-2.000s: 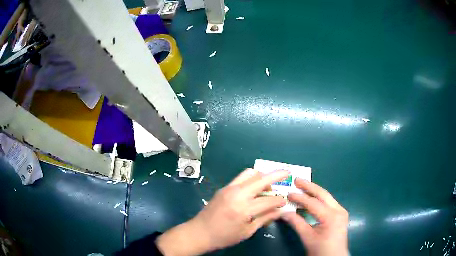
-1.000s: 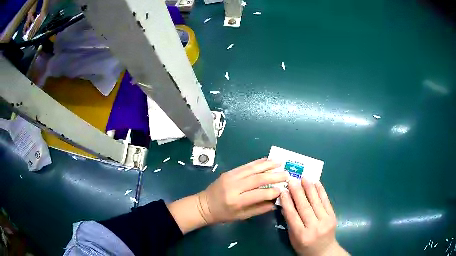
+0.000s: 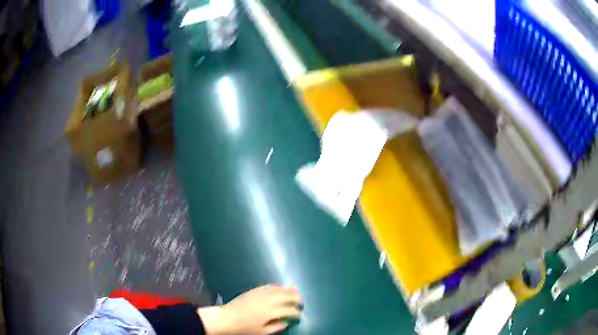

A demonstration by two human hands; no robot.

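Observation:
My left hand [image 3: 257,310] is at the bottom edge, low over the green tabletop [image 3: 219,196]. Its fingers are slightly bent with gaps between them, and I see nothing held in it. My right hand is out of the picture. The small white carton is not in view. A crumpled white bag or sheet [image 3: 347,154] lies across the edge of the yellow board [image 3: 400,222], right of and beyond my left hand.
Long grey bags [image 3: 469,173] lie on the yellow board. A yellow tape roll [image 3: 528,281] sits by a pale metal frame at lower right. A blue crate [image 3: 551,78] is at upper right. Cardboard boxes [image 3: 105,131] stand on the floor at left.
The view has swung left along the table. My left hand has come off the white carton. The carton and my right hand have left the picture.

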